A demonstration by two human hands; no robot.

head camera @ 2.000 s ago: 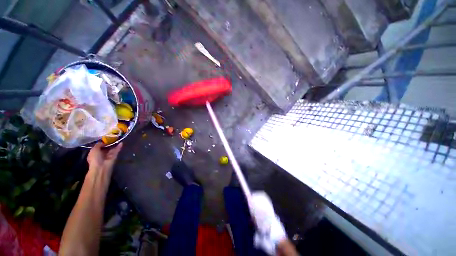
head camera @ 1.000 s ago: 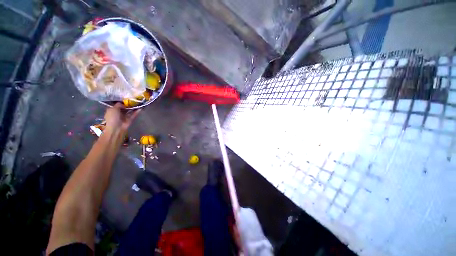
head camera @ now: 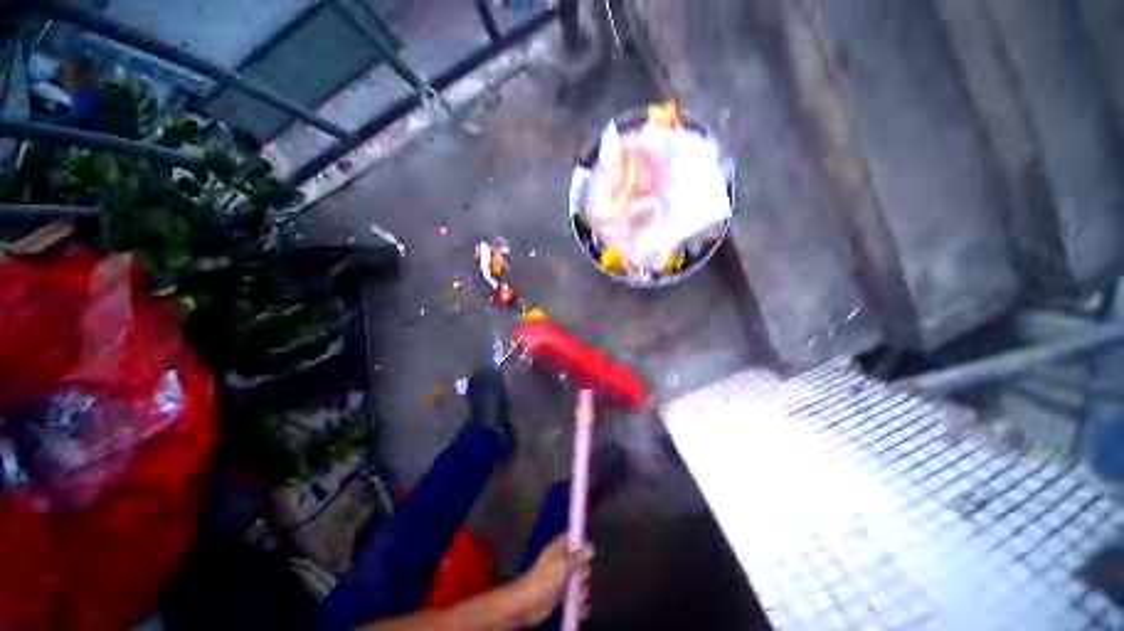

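The broom has a wide red bristle head [head camera: 579,360] on the landing and a pale pink handle running down to the bottom edge. My bare left hand [head camera: 557,584] is shut around the handle at the bottom centre. My gloved right hand is not in view. The round waste bucket [head camera: 656,282] stands at the foot of the steps, heaped with a crumpled white plastic bag [head camera: 672,191] and orange-yellow peel. Orange scraps and white litter [head camera: 493,261] lie on the concrete left of and above the broom head.
Concrete steps [head camera: 814,173] rise at the upper right. A white-tiled low wall [head camera: 838,493] fills the lower right. Metal railing [head camera: 277,105] and plants [head camera: 185,185] are at the upper left. A large red rubbish bag [head camera: 99,456] bulges at the left. My legs and shoes are below the litter.
The bucket has left my left hand and now stands on the floor by the steps. My left hand now grips the broom handle. The gloved right hand has left the picture. The view has shifted.
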